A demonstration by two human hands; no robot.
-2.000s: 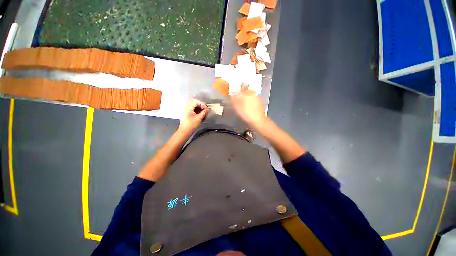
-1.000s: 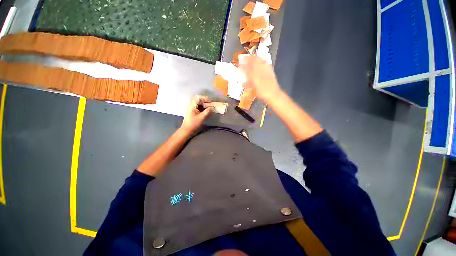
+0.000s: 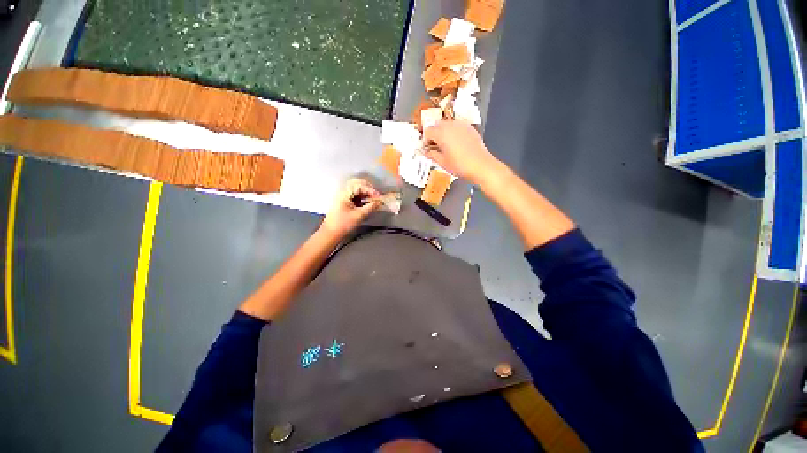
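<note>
Loose cut pieces [image 3: 453,57], orange on one face and white on the other, lie in an uneven pile on the right ledge. My left hand [image 3: 351,205] holds a few pieces [image 3: 389,202] by their edge above the front ledge, near the apron. My right hand [image 3: 456,146] is over the near part of the pile, fingers bent down at the pieces; whether it grips one cannot be told. Two long rows of pieces on edge, a back row [image 3: 168,99] and a front row [image 3: 159,155], lie on the left of the front ledge.
A small black bar [image 3: 433,212] lies at the ledge corner, beside an orange piece. The speckled green bed [image 3: 248,49] is behind the silver ledge [image 3: 323,155]. My apron [image 3: 380,318] is close to the ledge. Blue panelled units [image 3: 721,88] stand at the right on the grey floor.
My right hand went from beside my left hand to the pile and is now slightly lower over it. The black bar came into view. My left hand stays near the apron with its pieces.
</note>
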